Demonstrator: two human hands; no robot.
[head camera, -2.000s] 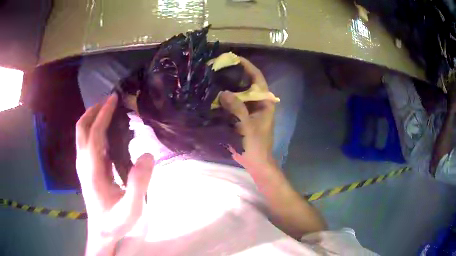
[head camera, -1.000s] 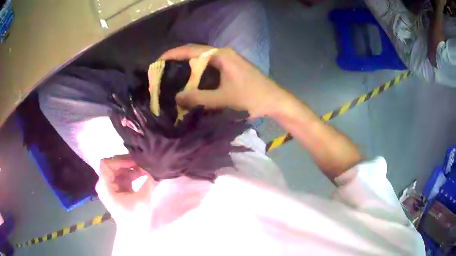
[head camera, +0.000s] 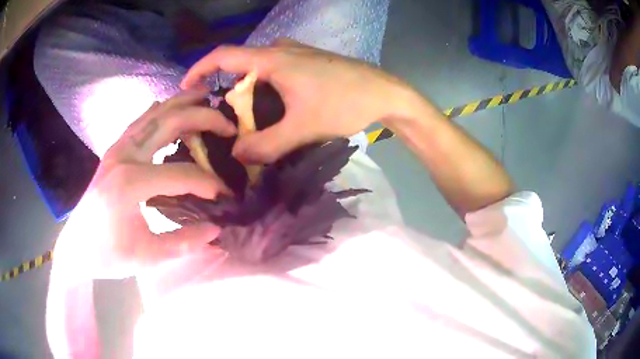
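Note:
A black spiky hair or mane piece (head camera: 281, 217) is held over my lap, its jagged points towards my body and to the right. Two tan horn-like parts stick out of it: one (head camera: 243, 105) by my right fingers, the other (head camera: 199, 151) partly covered by my left fingers. My right hand (head camera: 309, 91) curls over the top and grips the piece near the right horn. My left hand (head camera: 158, 175) is on the left side, its fingers closed around the left horn. Glare washes out the left hand's lower part.
My legs and white clothing lie beneath. A blue-edged bin (head camera: 35, 168) stands low at the left. A blue stool (head camera: 516, 35) and part of another person (head camera: 586, 42) are at the upper right. Yellow-black tape (head camera: 491, 102) crosses the floor. Blue packages (head camera: 603, 259) lie at the lower right.
The view has swung down and away from the table. The black piece has turned its spikes towards my body. My left hand has moved up from below onto the left horn.

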